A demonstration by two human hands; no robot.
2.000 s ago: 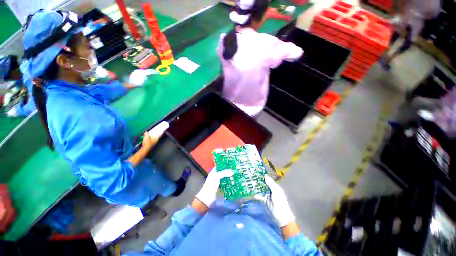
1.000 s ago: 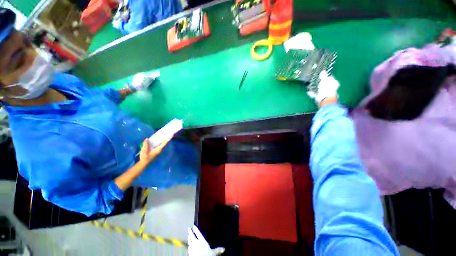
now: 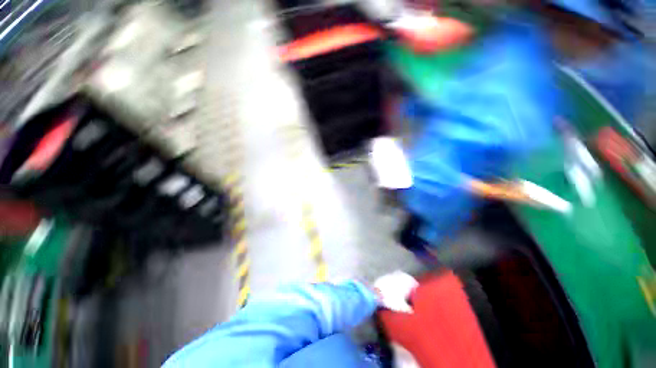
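Note:
The picture is strongly blurred. My left hand (image 3: 397,290), in a white glove, is at the corner of the red sheet (image 3: 439,320) by the near-left side of the black tray (image 3: 529,309). Its fingers are too blurred to show whether they grip the sheet or the tray. A small white patch shows at the bottom edge below it; it may be my right glove, but I cannot tell. No circuit board can be made out in my hands.
A coworker in blue (image 3: 478,115) stands just beyond the tray. The green bench (image 3: 604,237) runs along the right. Black stacked trays (image 3: 342,86) stand behind, and a black rack (image 3: 137,172) is at the left. Yellow-black tape (image 3: 314,244) marks the grey floor.
The view has swung left towards the aisle. The tray and bench now lie at the right. My right hand and the dark board it touched on the bench no longer show there.

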